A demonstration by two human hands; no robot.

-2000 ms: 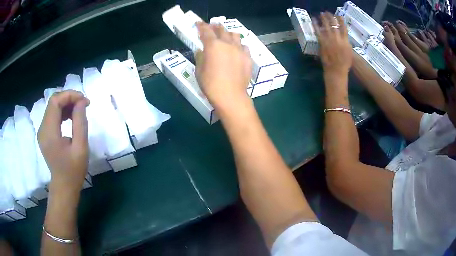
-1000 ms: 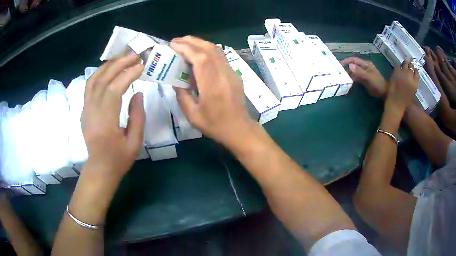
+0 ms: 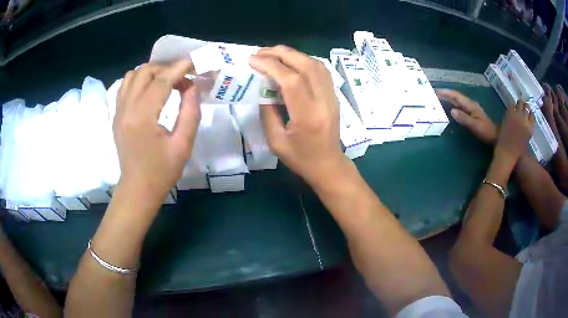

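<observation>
A white retail carton (image 3: pixel 240 85) with blue and red lettering and a green patch is held up above the worktop, its open end with raised flaps towards the left. My right hand (image 3: pixel 302 112) grips the carton body from the right, thumb below and fingers on top. My left hand (image 3: pixel 152 121) is at the open end, its fingertips and thumb close to the flap; whether they pinch it is hard to tell. Sleeved units (image 3: pixel 78 149) lie on cartons in a row behind and left of my hands.
Stacked cartons (image 3: pixel 389 87) stand right of my hands on the dark green worktop (image 3: pixel 249 248). A neighbour's hands (image 3: pixel 492 127) are beyond them, near more cartons (image 3: pixel 517 81). Another person's forearm (image 3: pixel 25 273) shows at the lower left. A metal rail runs along the back.
Since two seconds ago my right hand has picked up a carton and brought it left to my left hand. In the last second both hands and the carton have shifted right, and its flaps stand differently.
</observation>
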